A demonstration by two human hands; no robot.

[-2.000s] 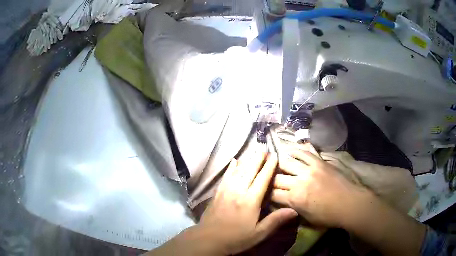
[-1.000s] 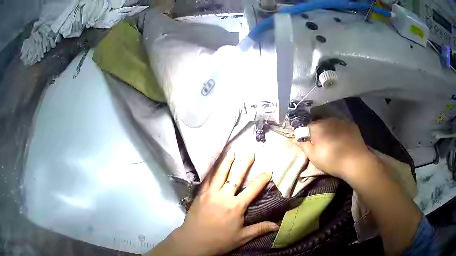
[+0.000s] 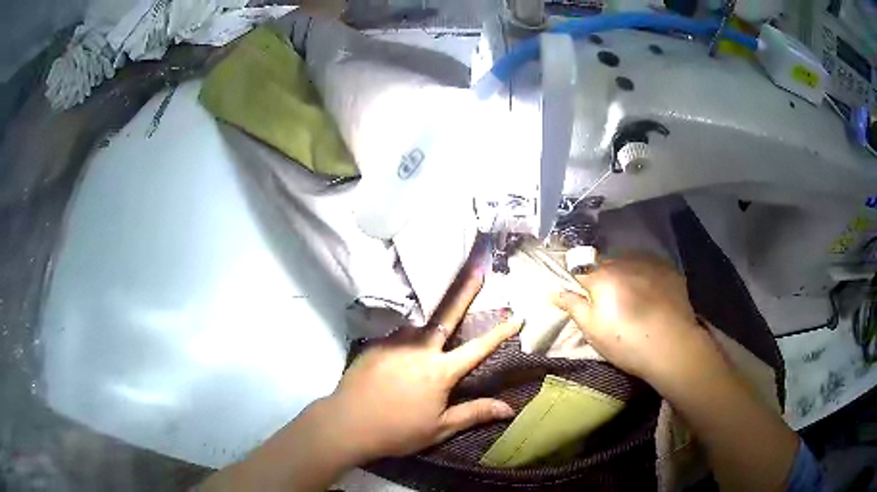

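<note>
The dark brown ribbed panel [image 3: 462, 463] lies in front of the machine, with a yellow-green patch [image 3: 553, 423] on it. Beige cloth [image 3: 543, 312] lies on top, its far edge at the presser foot [image 3: 502, 252]. My left hand [image 3: 413, 380] lies flat with fingers spread on the cloth, index fingertip just left of the foot. My right hand [image 3: 630, 312] pinches the beige cloth between thumb and fingers, right of the foot and beside the white knob [image 3: 581, 258]. The taupe panel [image 3: 438, 259] spreads to the left, partly washed out by the lamp glare.
The lockstitch machine [image 3: 712, 125] stands at the right, with a blue hose [image 3: 615, 23] over its head. An olive-green piece [image 3: 284, 104] lies at back left. A white crumpled heap [image 3: 144, 38] is at far left. The white table [image 3: 192, 279] shows at the left.
Both hands have moved apart from their side-by-side place at the foot. The right hand has moved right, and the ribbed panel and yellow-green patch are now uncovered. The olive piece has shifted slightly right.
</note>
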